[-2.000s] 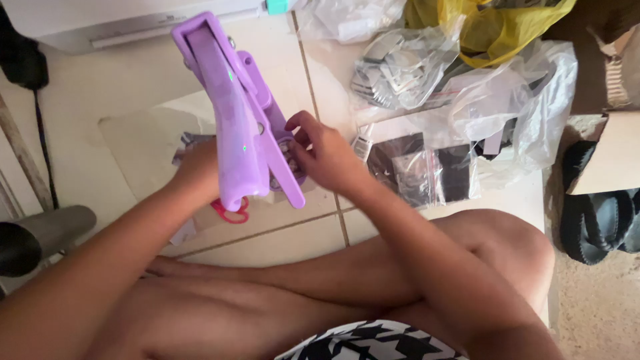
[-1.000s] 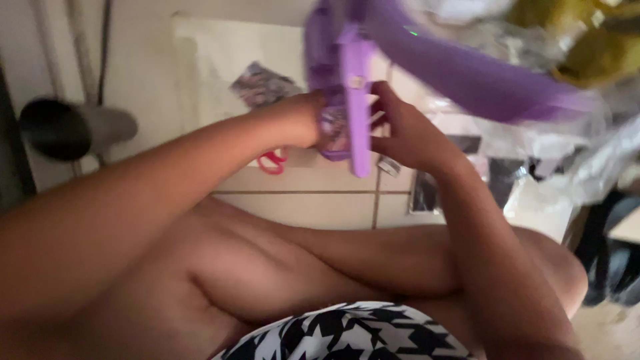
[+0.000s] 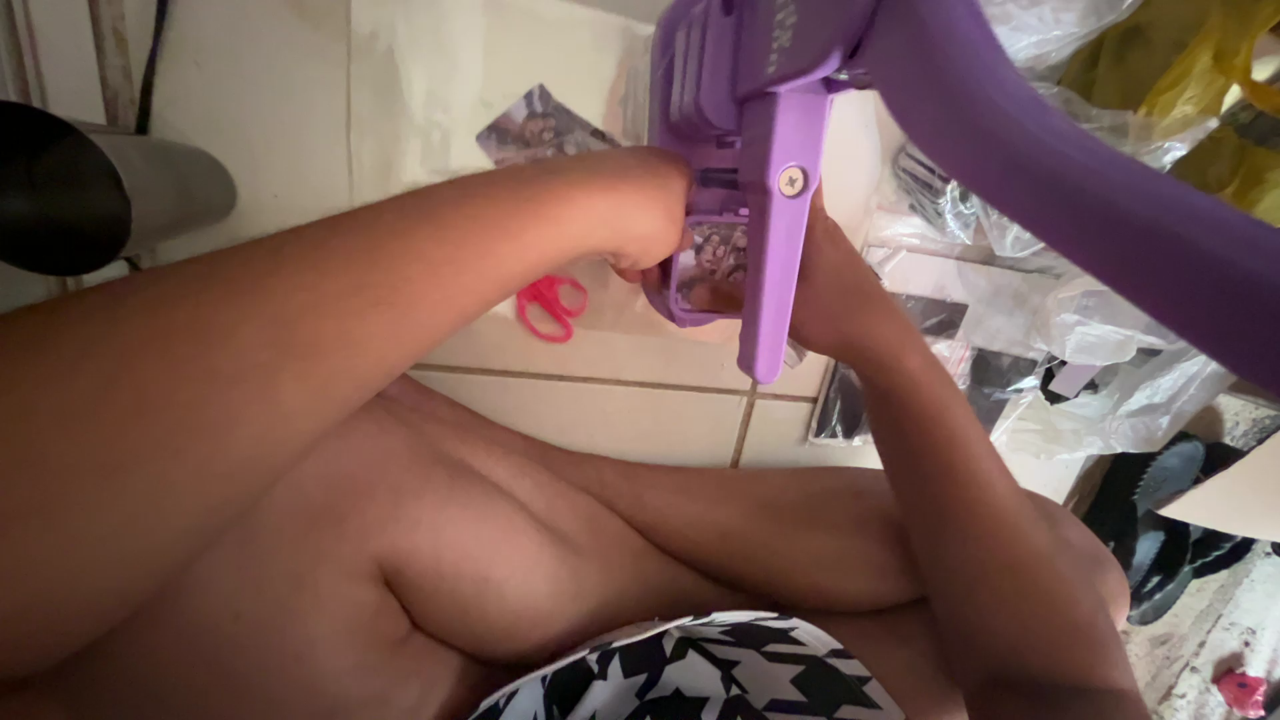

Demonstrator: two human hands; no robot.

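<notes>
A purple plastic lever press (image 3: 790, 110) stands on the tiled floor, its long handle reaching to the right. A small printed photo (image 3: 712, 262) lies in the tray at its near end. My left hand (image 3: 655, 215) is at the left side of this tray, its fingers partly hidden behind the wrist and the frame. On the other side, my right hand (image 3: 820, 285) reaches in behind the press's arm, with a fingertip at the lower edge of the photo. Whether either hand grips anything is hidden. Pink-handled scissors (image 3: 551, 308) and a cut photo sheet (image 3: 545, 130) lie left of the press.
Clear plastic bags (image 3: 1120, 340) and packets with dark pieces lie on the right, with a yellow bag (image 3: 1180, 90) behind them. A dark and grey cylinder (image 3: 165, 195) is at the far left. Black sandals (image 3: 1160, 520) are at the right, past my knee.
The press's handle, earlier pointing toward me over my left wrist, now extends to the right. Both hands stay at the near end of the press. The view has moved closer.
</notes>
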